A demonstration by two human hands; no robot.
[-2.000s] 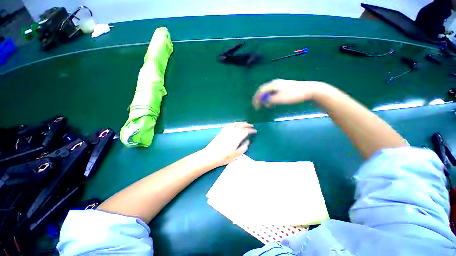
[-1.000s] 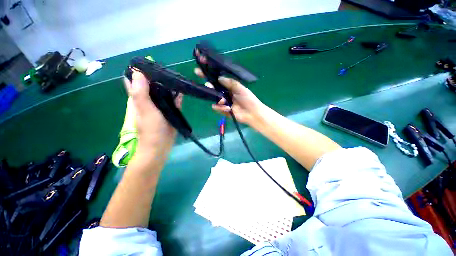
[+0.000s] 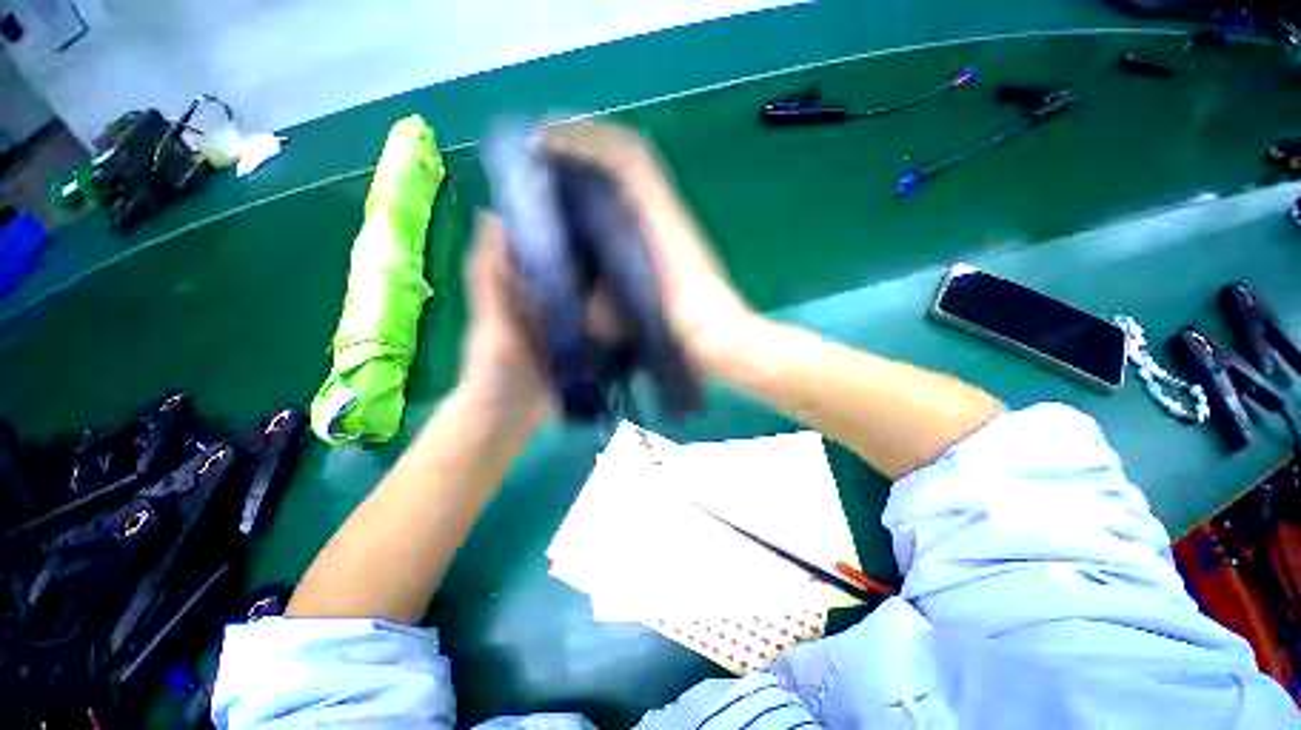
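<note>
My left hand and my right hand hold black battery clamps together, upright, above the bench in front of me. The clamps and fingers are blurred, so the exact grip cannot be told. A thin black clip lead cable with a red end lies across the white sticker sheets near my right sleeve. The sheets lie fanned below my hands, with rows of red dots showing at the near edge.
A black clamp pile lies at left. A lime-green roll is beside it. A smartphone, bead strap and two clamps lie at right. Leads lie farther back. A red bin is at lower right.
The clamps, held apart one second ago and picked up since two seconds ago, are now together between both hands. The dangling blue and red connector near the left hand no longer shows.
</note>
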